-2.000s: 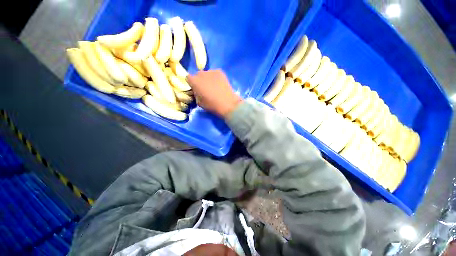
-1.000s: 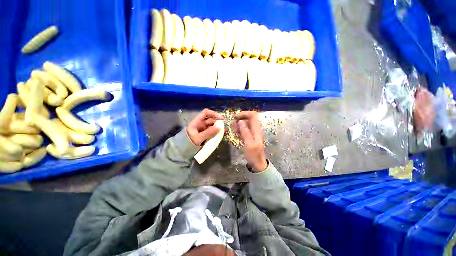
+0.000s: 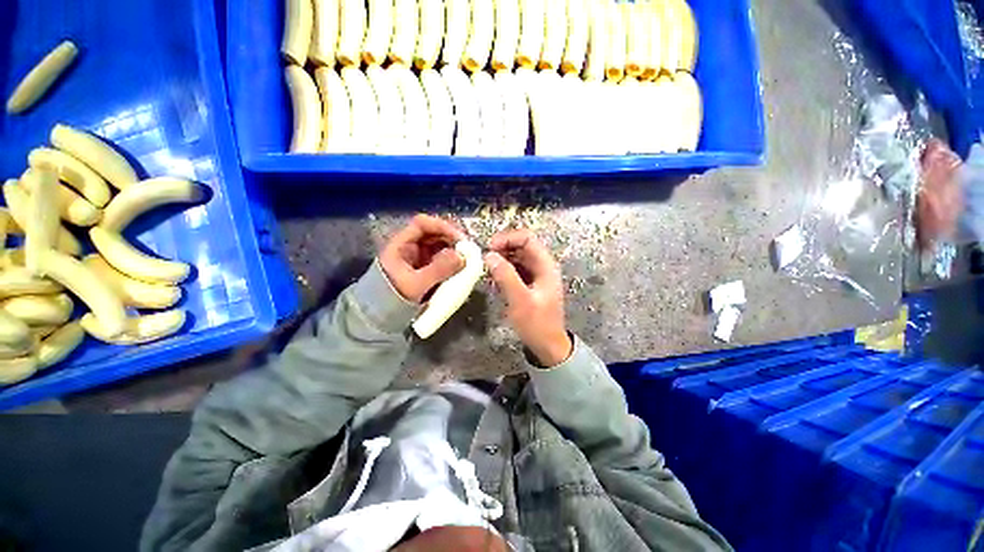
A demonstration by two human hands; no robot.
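Note:
A pale yellow imitation banana (image 3: 448, 299) is held over the worktable, tilted, its lower end pointing down left. My left hand (image 3: 419, 259) grips it near its upper end. My right hand (image 3: 529, 283) is at the same end, fingers bent, fingertips at the banana's tip; whether it holds a small tool cannot be seen. Yellow crumbs (image 3: 577, 221) lie on the table around and beyond my hands.
A blue tray (image 3: 507, 164) ahead holds bananas in two neat rows. A blue tray (image 3: 254, 323) at left holds a loose pile. White scraps (image 3: 727, 297), clear film (image 3: 852, 232) and a reddish lump (image 3: 937, 194) lie right. Ribbed blue crates (image 3: 798, 415) stand lower right.
My right hand has left the loose pile at left; a banana is now in my left hand over the table. Since the last frame, my right hand has closed in on its tip.

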